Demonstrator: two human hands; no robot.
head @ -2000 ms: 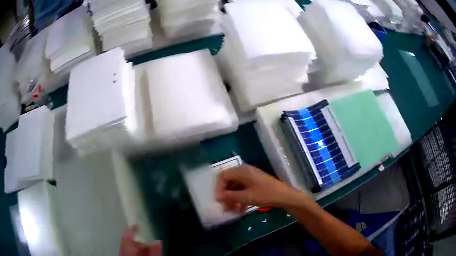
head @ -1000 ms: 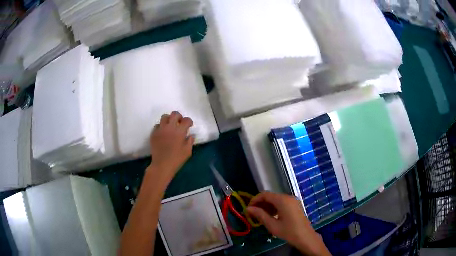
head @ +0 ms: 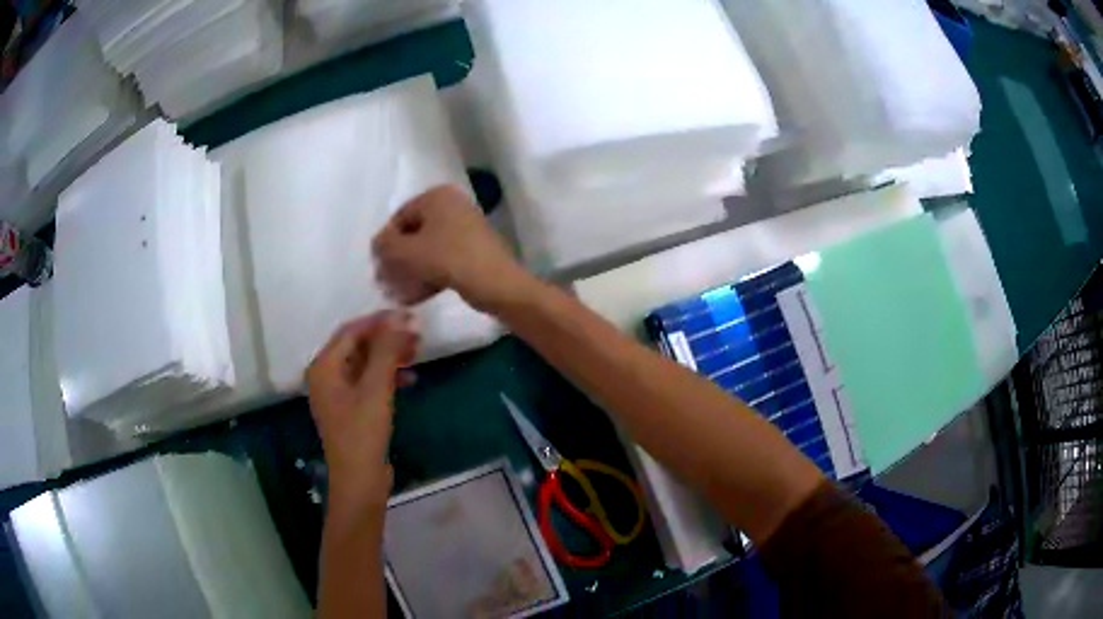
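My left hand (head: 361, 365) is at the front edge of a soft, milky white sheet stack (head: 321, 206). Its thumb and fingers are close together, and I cannot tell if they pinch a sheet. My right hand (head: 433, 248) is just above it over the same stack, fingers curled and slightly blurred; whether it holds a sheet edge is unclear. The work box (head: 466, 544), with a pale stained top and dark border, lies at the near edge. Scissors (head: 575, 502) with red and yellow loops lie beside it, blades pointing away.
Dark blue solar cell sheets (head: 750, 363) lie at right, partly behind my right forearm, beside a light-green sheet (head: 895, 333). A pale-green plate stack (head: 224, 532) is at near left. Tall white stacks (head: 629, 85) stand behind, and a holed white sheet stack (head: 133, 266) stands left.
My right hand has left the scissors' handles and moved up and left over the milky stack. My left hand has moved down and left to its front edge.
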